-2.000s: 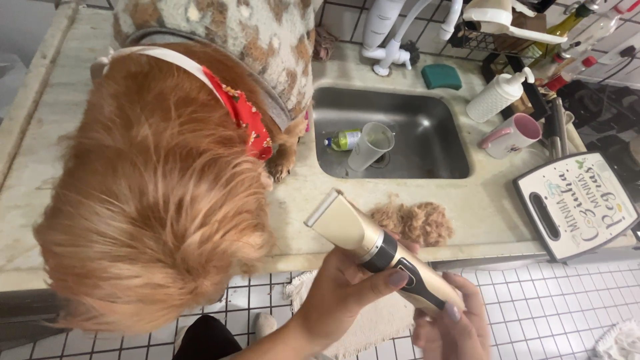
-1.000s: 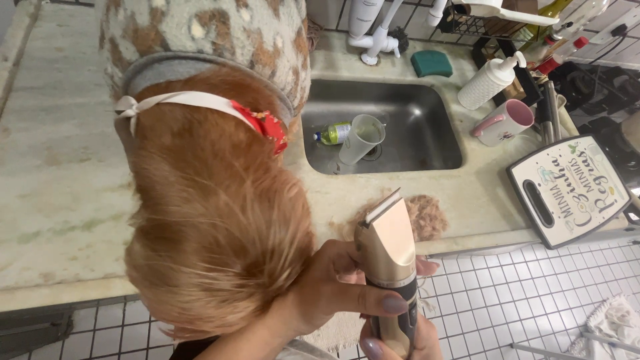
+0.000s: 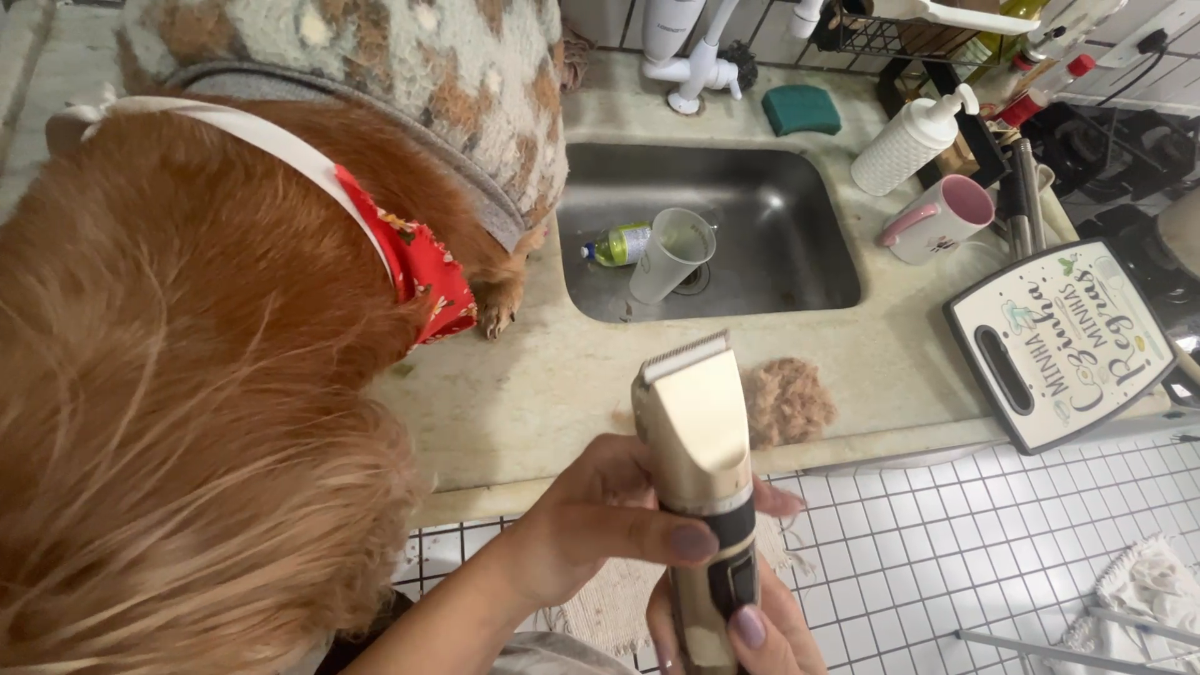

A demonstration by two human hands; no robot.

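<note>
Both my hands hold a gold and black hair clipper, its toothed blade pointing up. My left hand wraps around its middle, thumb across the front. My right hand grips the lower body, thumb near the black switch area. To the left, a dog with long reddish fur is on the counter, wearing a patterned fleece garment and a red bandana on a white band. One paw rests by the sink. A clump of cut fur lies just right of the clipper blade.
A steel sink holds a frosted plastic cup and a green bottle. Behind and beside it are a faucet, sponge, pump bottle and mug. A cutting board overhangs the counter's front edge at right.
The clipper has turned from leaning left to nearly upright, and my hands have shifted around it. The dog's head has moved between frames.
</note>
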